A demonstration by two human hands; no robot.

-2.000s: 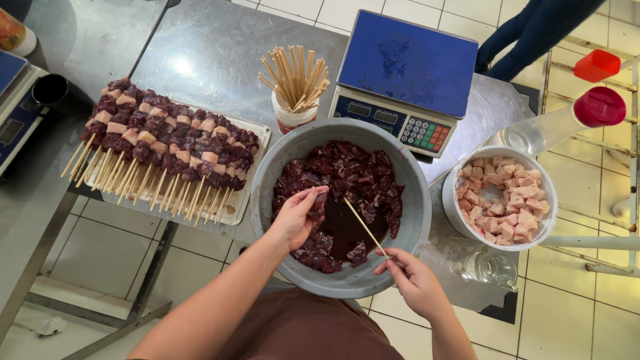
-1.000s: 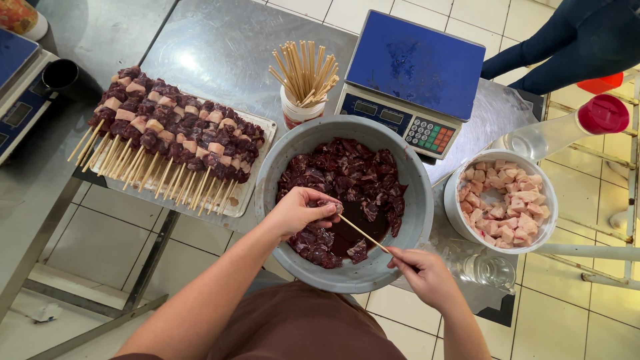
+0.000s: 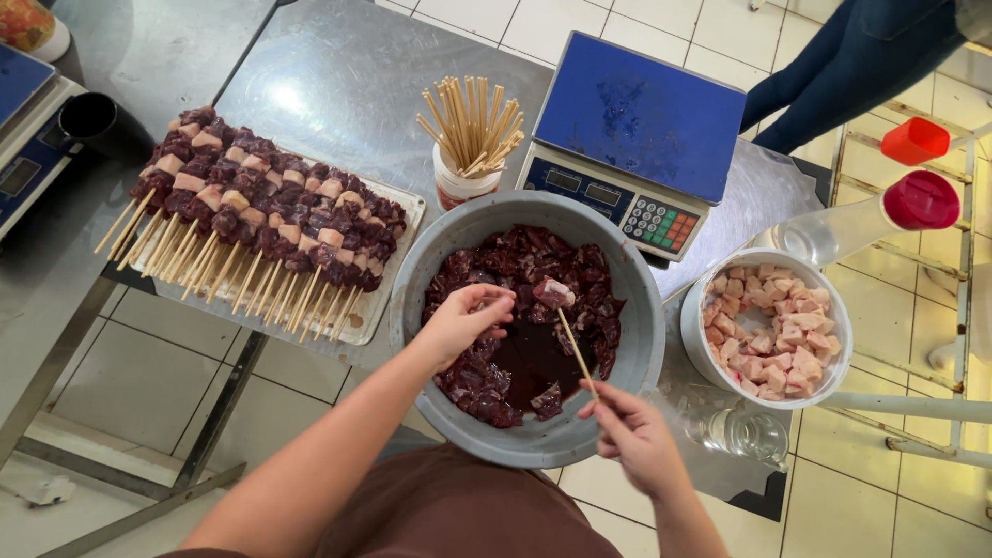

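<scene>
My right hand (image 3: pixel 632 438) grips a wooden skewer (image 3: pixel 576 353) near its lower end. On the skewer's far tip is a piece of meat (image 3: pixel 554 293), dark with a pale side. My left hand (image 3: pixel 469 322) hovers over the left part of a grey plastic basin (image 3: pixel 418 271), thumb and fingers bent close together; whether they pinch anything is not plain. Dark red raw meat pieces (image 3: pixel 597 267) and dark liquid lie in the basin. To the right, a white tub (image 3: pixel 843 310) holds pale meat cubes (image 3: pixel 806 329). Loaded skewers (image 3: pixel 263 201) lie on a tray (image 3: pixel 372 318) at left.
Behind the basin stand a cup of bare skewers (image 3: pixel 465 182) and a blue-topped digital scale (image 3: pixel 639 116). A clear jug with a red lid (image 3: pixel 821 229) and a glass jar (image 3: pixel 748 438) flank the tub. A black mug (image 3: pixel 101 124) is at left. A person's legs (image 3: pixel 845 74) show behind.
My left hand has come away from the skewer, whose tip with the meat piece now shows. My right hand still holds the skewer, which now points more steeply away.
</scene>
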